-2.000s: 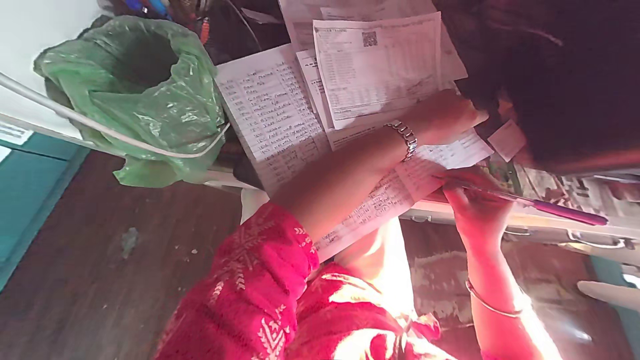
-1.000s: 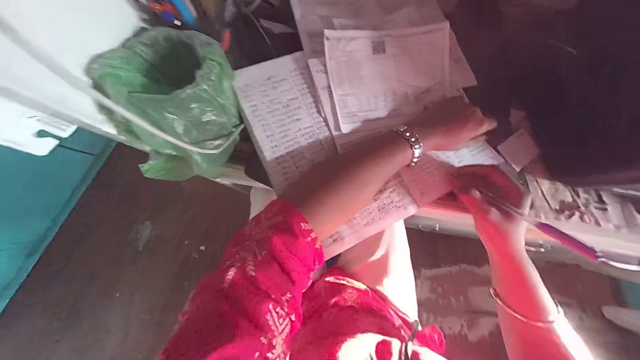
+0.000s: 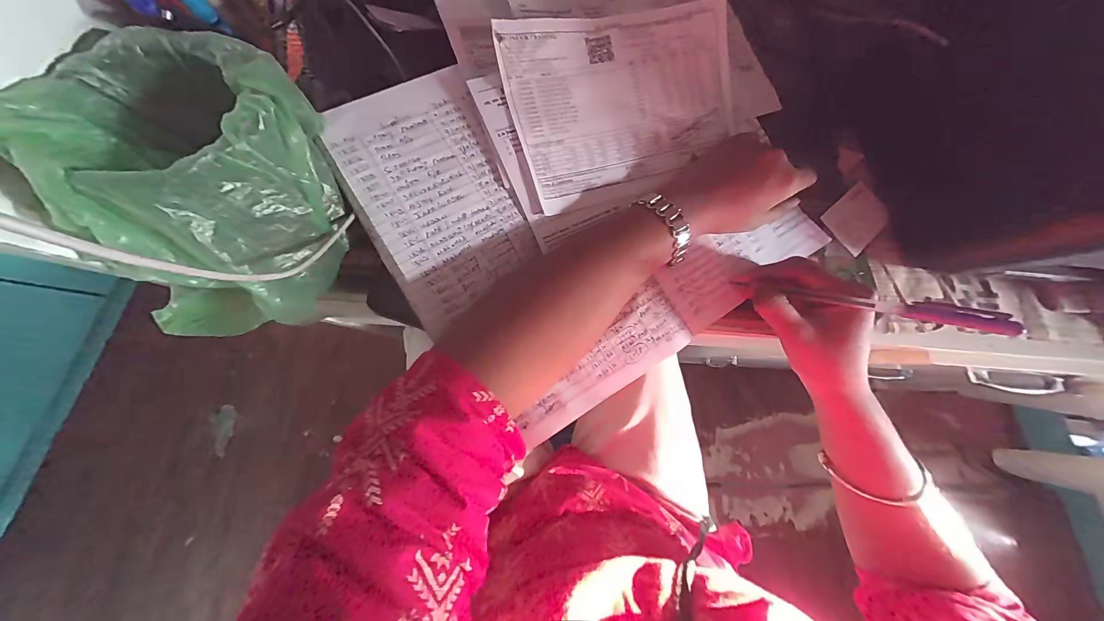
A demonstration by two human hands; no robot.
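My left hand (image 3: pixel 742 185), with a metal watch strap at its wrist, rests across the papers, its fingers curled; whether it grips anything is hidden. In my right hand (image 3: pixel 815 319) is a slim pen (image 3: pixel 962 316) with a purple end, held at the right edge of a small slip (image 3: pixel 703 289). Under my left forearm lies a large handwritten sheet (image 3: pixel 414 181), tilted and reaching past the table's front edge. A printed sheet (image 3: pixel 617 103) with a printed code overlaps it above my left hand. A small pale paper piece (image 3: pixel 854 217) lies right of my left hand.
A green plastic bag (image 3: pixel 250 190) lines an open container at the left, with a pale cable (image 3: pixel 172 263) across it. Drawers with metal handles (image 3: pixel 1016 381) run below the table edge at right. A large dark object (image 3: pixel 992 129) fills the upper right.
My hands stay in nearly the same places over the papers, and the pen remains in my right hand. The view has shifted slightly.
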